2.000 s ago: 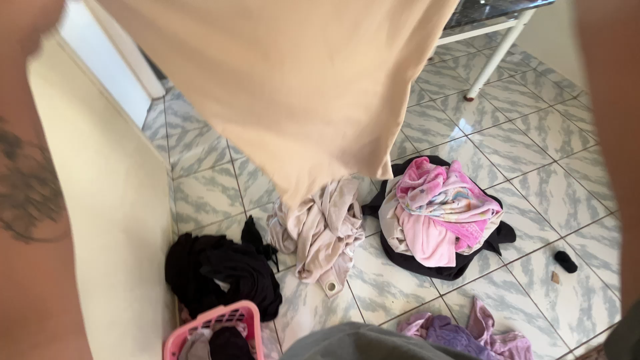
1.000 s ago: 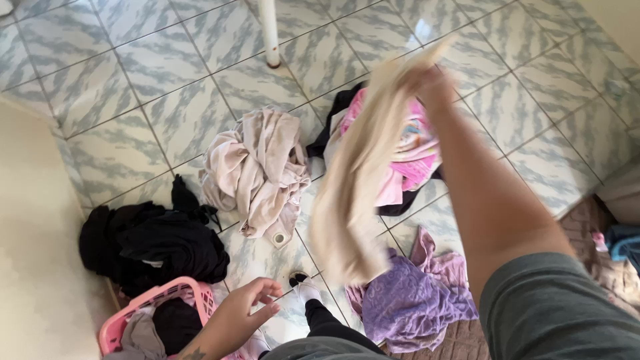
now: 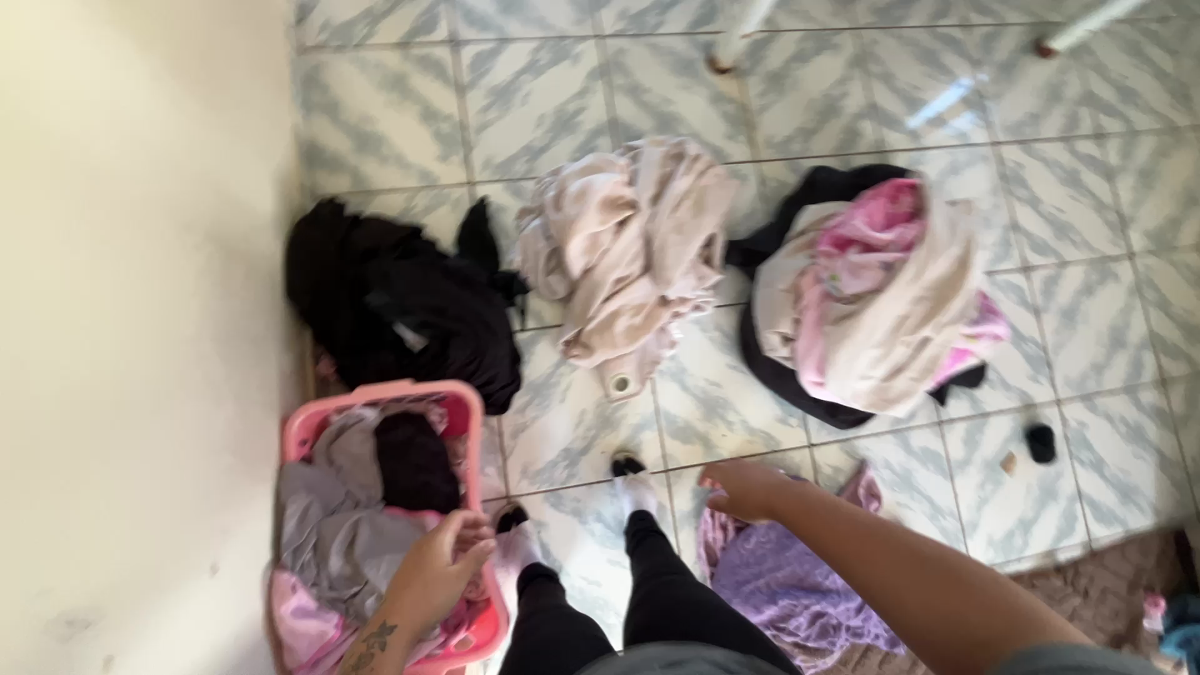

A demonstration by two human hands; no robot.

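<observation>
My left hand is over the right side of a pink plastic laundry basket, which holds grey, black and pink clothes; its fingers are loosely curled and I see nothing in them. My right hand, empty, hovers by the upper edge of a purple cloth pile. A cream cloth lies on the pink and black pile at the right. Between that and the black clothes pile sits a beige fabric heap with a metal eyelet.
A pale wall runs along the left. White furniture legs stand on the marbled floor tiles at the top. A small black object lies at the right, above a brown rug. My feet are between basket and purple pile.
My right hand has let go of the cream cloth, which now lies on the pink and black pile. Two seconds ago a cream cloth hung spread out before me. The view has shifted.
</observation>
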